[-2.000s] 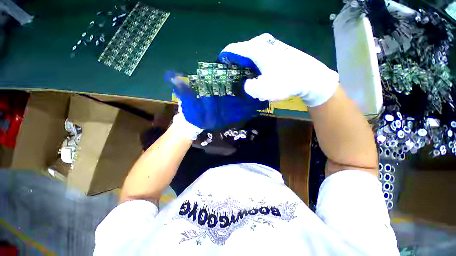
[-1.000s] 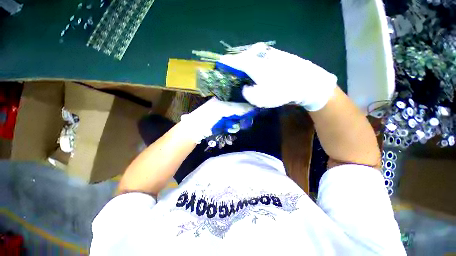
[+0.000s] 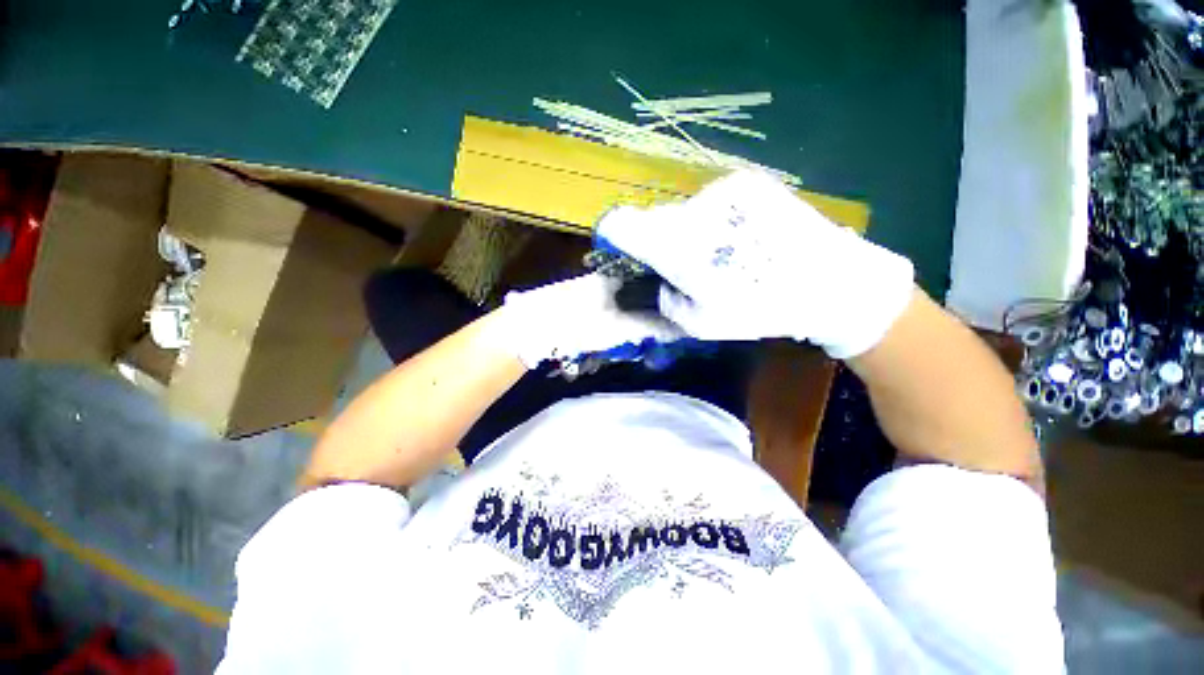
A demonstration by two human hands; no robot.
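Observation:
My right hand (image 3: 766,264), in a white glove with blue fingers, is closed around a bundle of small circuit boards (image 3: 621,264) in front of my chest. Only a little of the bundle's dark, speckled edge shows at its left side. My left hand (image 3: 581,321), also gloved, is below and against the bundle, its fingers mostly hidden; small round parts show faintly beneath it. Thin pale rails (image 3: 660,128) lie loose and crossed on the bench, partly over the yellow strip (image 3: 528,172).
A green board panel (image 3: 317,46) lies at the back left of the green bench (image 3: 436,66). A white block (image 3: 1014,158) borders a pile of boards and wired round parts (image 3: 1109,363) at right. A cardboard box (image 3: 264,297) with white scraps stands below left.
The boards moved from above the yellow strip down towards my chest and are now mostly covered by my hands. Several pale rails now lie loose on the bench. The view has shifted.

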